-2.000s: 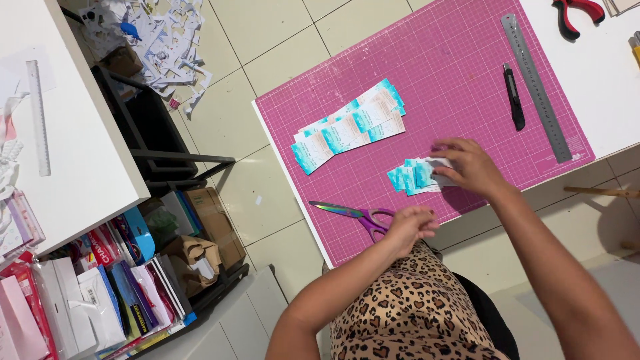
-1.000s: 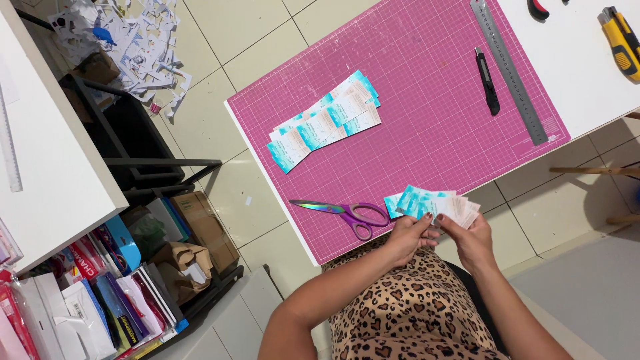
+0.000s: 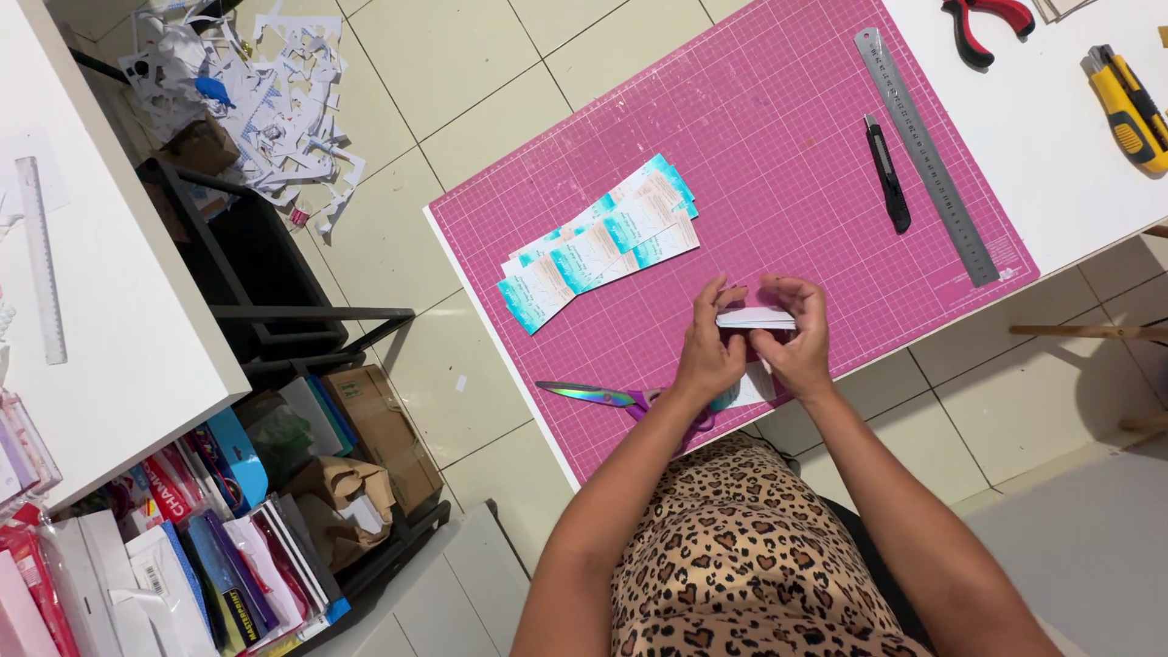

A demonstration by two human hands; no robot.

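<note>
Between my left hand (image 3: 714,342) and my right hand (image 3: 796,338) a small stack of printed paper cards (image 3: 756,318) is held on edge, above the near edge of the pink cutting mat (image 3: 776,119). Below my hands another card (image 3: 752,387) lies on the mat, partly hidden. Overlapping turquoise and white printed cards (image 3: 598,246) lie spread out farther left. Scissors with purple handles and iridescent blades (image 3: 593,394) rest beside my left wrist, their handles partly covered by my forearm.
A black craft knife (image 3: 885,173) and a steel ruler (image 3: 926,155) lie on the mat's right part. Red-handled pliers (image 3: 975,27) and a yellow utility knife (image 3: 1130,109) are on the white table. Paper scraps (image 3: 274,100) lie at the upper left.
My hands first were apart, the right on the small cards on the mat. Both then took up the cards, which were fanned and now form an upright, squared stack.
</note>
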